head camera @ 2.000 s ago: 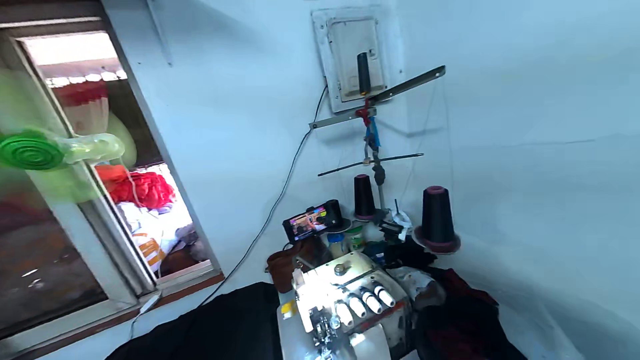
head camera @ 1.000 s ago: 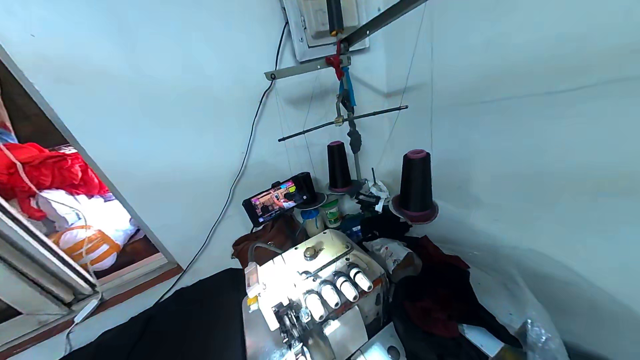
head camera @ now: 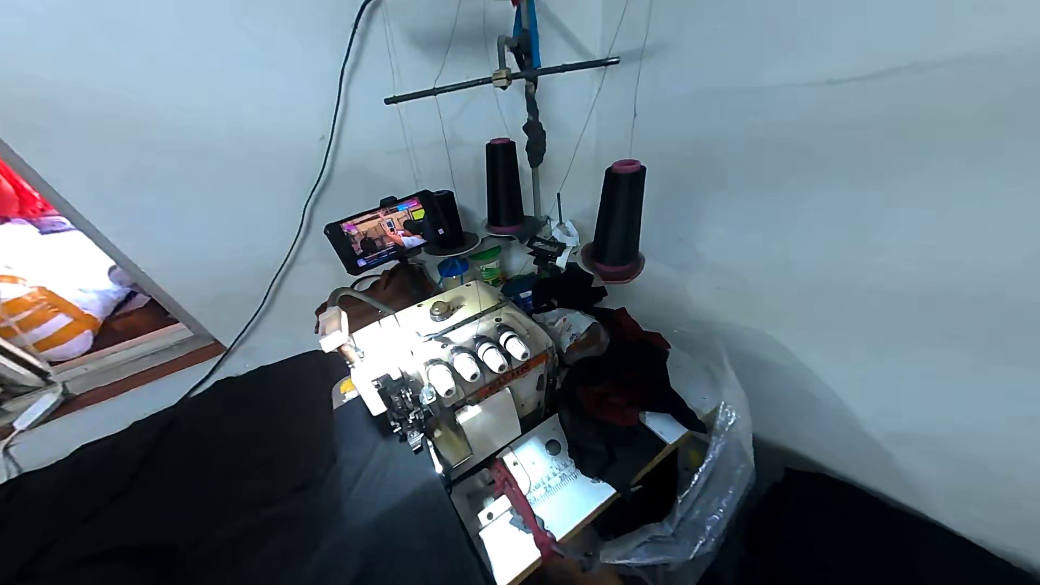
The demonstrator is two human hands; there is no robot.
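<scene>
An overlock sewing machine (head camera: 455, 349) with several white tension knobs (head camera: 490, 355) stands lit on its table. Black fabric (head camera: 244, 471) lies left of it and reaches beside the presser foot area (head camera: 406, 414). A dark red strip of cloth (head camera: 517, 500) hangs over the white plate (head camera: 540, 471) in front of the machine. My left hand is out of view. At the bottom edge, near the strip's lower end, is a blurred brown shape, perhaps part of my right hand (head camera: 578, 574); its fingers and any hold are hidden. Black thread cones (head camera: 621, 211) stand behind the machine.
A thread stand bar (head camera: 561, 70) carries threads above the cones. A phone (head camera: 386, 231) with a lit screen is propped behind the machine. Dark and red cloth scraps (head camera: 621, 382) lie right of it, beside a clear plastic bag (head camera: 715, 487). At left are a window frame (head camera: 138, 357) and a cable (head camera: 305, 215).
The view has turned down and closer to the machine. The white plate with the dark red strip and more black fabric now show. No hand is plainly seen in the earlier frames.
</scene>
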